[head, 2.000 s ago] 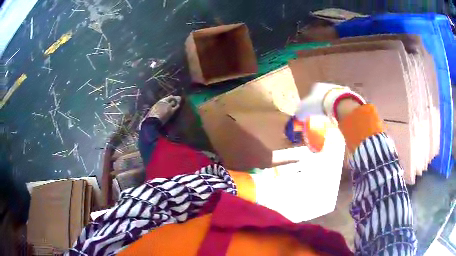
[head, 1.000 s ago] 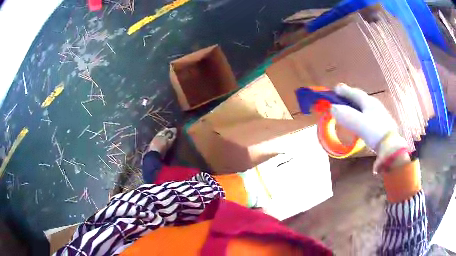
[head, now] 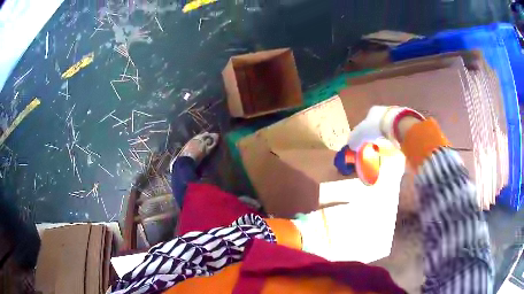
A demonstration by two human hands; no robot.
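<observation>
The carton being taped (head: 359, 221) lies close to my lap, its face washed out white by bright light. My right hand (head: 373, 126), in a white glove with an orange cuff, holds the blue and orange tape dispenser (head: 366, 162) at the carton's far edge. My left hand (head: 313, 229), gloved and partly lost in the glare, lies at the carton's near left side; its fingers are not clear. A flat brown carton sheet (head: 293, 178) lies beyond the carton.
A stack of flat cartons (head: 419, 92) leans by a blue bin (head: 513, 115) at right. An open box (head: 267, 83) stands on the littered green floor (head: 155, 63). More flat cartons (head: 66, 255) are at lower left. The wearer's foot (head: 201, 143) is left of the sheet.
One second ago the dispenser was raised at right, clear of the carton; my right hand has since brought it left and down to the carton's far edge. The view has also shifted.
</observation>
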